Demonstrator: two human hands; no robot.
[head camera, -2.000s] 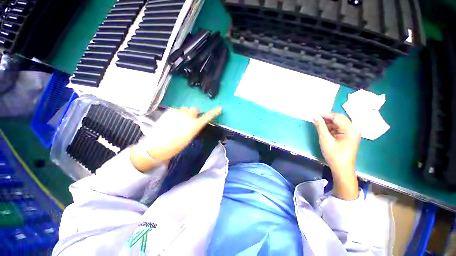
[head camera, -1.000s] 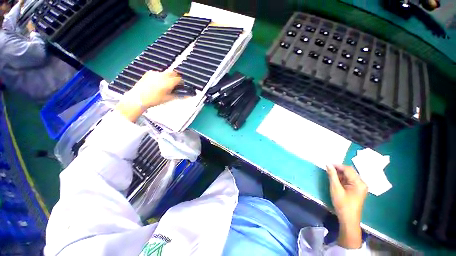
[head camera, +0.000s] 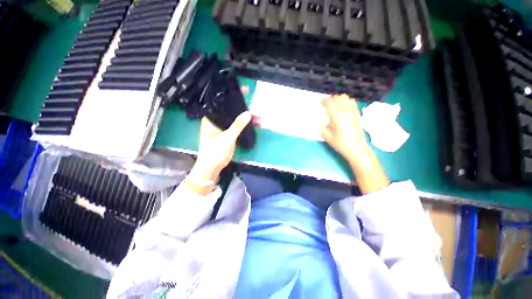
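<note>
My left hand (head camera: 219, 143) is closed around black tubes (head camera: 233, 108) beside the loose tube pile (head camera: 189, 82); the hand and tubes are blurred, and how many it holds cannot be told. My right hand (head camera: 344, 125) lies over the right end of the white paper sheet (head camera: 286, 111), fingers curled; whether it holds anything cannot be told. The flat white carton (head camera: 108, 120) at the left bears two rows of black tubes. A crumpled white wipe (head camera: 385, 127) lies right of my right hand.
Stacked black pocket trays (head camera: 326, 35) stand at the back, and more dark trays (head camera: 478, 111) at the right. A lined crate (head camera: 41, 225) of packed tubes is below the bench edge at left. The green bench's front edge (head camera: 291, 174) runs between my body and the work.
My left hand has moved from the carton to the loose pile and taken hold of tubes there. My right hand has moved onto the paper sheet's right end. The camera view has shifted.
</note>
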